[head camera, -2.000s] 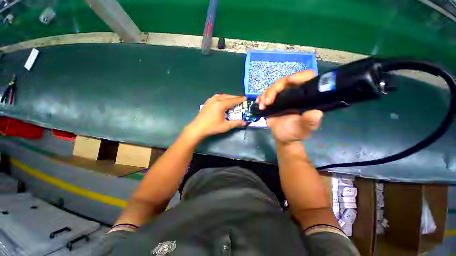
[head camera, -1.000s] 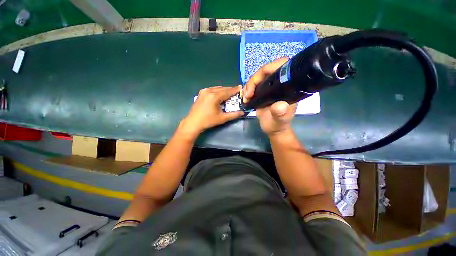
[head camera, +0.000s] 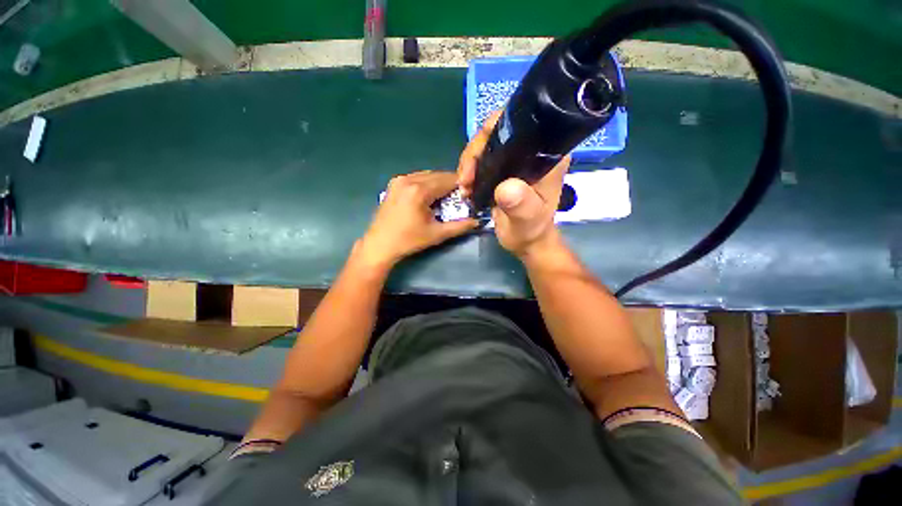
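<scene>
My right hand (head camera: 524, 206) is closed around a thick black electric screwdriver (head camera: 539, 114), which stands steeply with its tip down. My left hand (head camera: 410, 219) holds a small white plug unit (head camera: 455, 207) between thumb and fingers, over the white fixture plate (head camera: 605, 195). The screwdriver's tip is at the unit's right end; the contact itself is hidden by my fingers. The plate shows a dark round hole right of my right hand. The blue screw tray (head camera: 599, 155), filled with silvery screws, is behind, partly covered by the screwdriver.
The black cord (head camera: 774, 128) arcs over the right side of the dark green bench (head camera: 237, 168). Dark-handled pliers (head camera: 8, 210) and a white block (head camera: 35, 138) lie far left. Cardboard boxes (head camera: 801, 395), some with white parts, are below the bench.
The screwdriver has tilted from nearly flat to steep, its rear end moving left. My right hand has turned with it, uncovering the plate's right part. My left hand still holds the unit.
</scene>
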